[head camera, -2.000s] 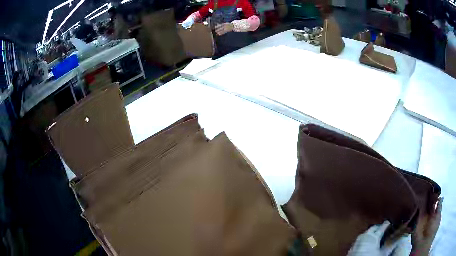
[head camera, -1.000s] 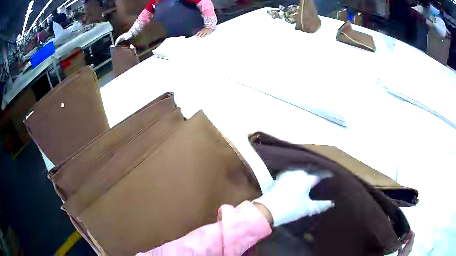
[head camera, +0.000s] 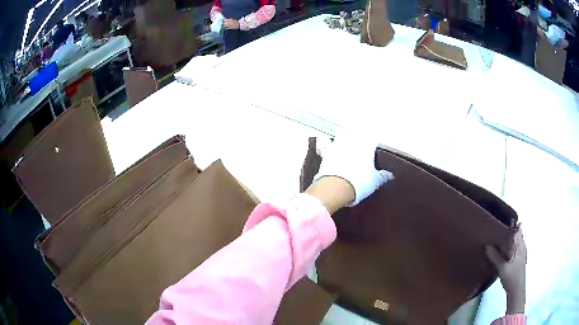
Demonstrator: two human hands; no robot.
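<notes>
A dark brown bag body (head camera: pixel 419 241) is held up in front of me, its top opening towards the far side and a small gold plate low on its front. My left hand (head camera: pixel 352 166), in a white glove, grips its upper left edge; a narrow brown part shows left of the glove. My right hand (head camera: pixel 508 263), bare, holds its right edge, thumb on the front and fingers partly hidden. Several brown bag bodies (head camera: pixel 146 247) lean together at the left, partly covered by my pink left sleeve.
A brown bag (head camera: pixel 63 162) with a small metal dot stands at the far left. White sheets (head camera: pixel 381 95) cover the table. At the back are a standing bag (head camera: pixel 376 24), a folded one (head camera: pixel 441 51) and small tangled bundles (head camera: pixel 346 21). A person (head camera: pixel 244 19) stands across the table.
My left hand has moved from over the bag to its upper left edge. The bag now shows its front, with the gold plate low. The person opposite has brought both hands together.
</notes>
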